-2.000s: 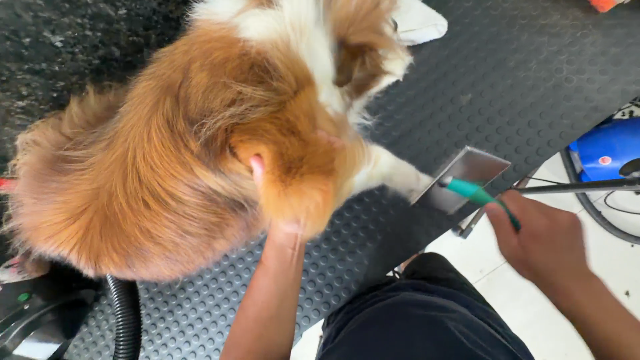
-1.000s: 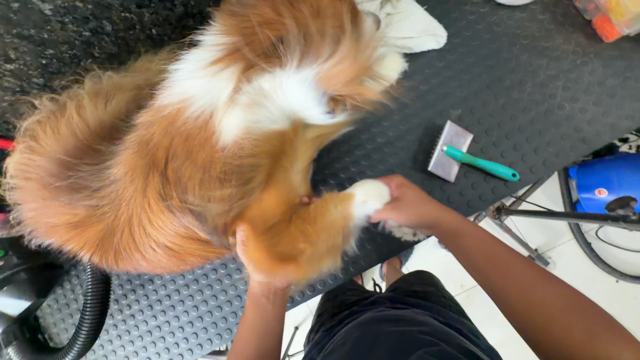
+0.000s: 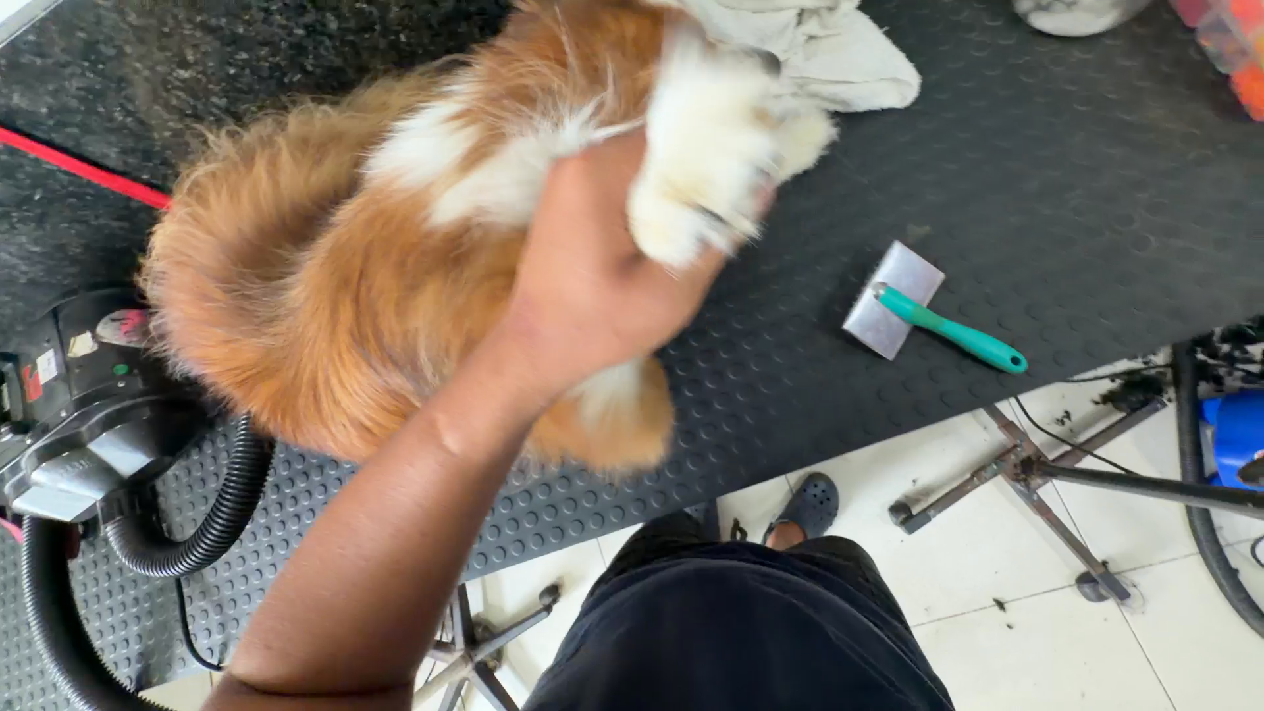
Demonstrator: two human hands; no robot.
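Note:
A long-haired orange and white dog (image 3: 365, 326) is on the black studded rubber mat of the table. My left hand (image 3: 612, 267) comes in from the lower left and is closed around a white front paw (image 3: 696, 188), its claws showing between the fur. Most of my fingertips are hidden behind the paw. Nothing of my right hand shows. To the right, apart from the dog, a slicker brush (image 3: 933, 316) with a metal head and green handle lies on the mat.
A white towel (image 3: 839, 59) lies beyond the paws. At left are a black and silver dryer (image 3: 89, 434) with ribbed hoses and a red strap (image 3: 84, 168). A clear container (image 3: 1229, 49) stands top right. Metal stand legs (image 3: 1022, 464) and a blue machine (image 3: 1234, 434) are below the table edge.
The brush, in my right hand two seconds ago, lies on the mat. My left hand has moved up from the dog's leg to the paw, and my right hand has left the view.

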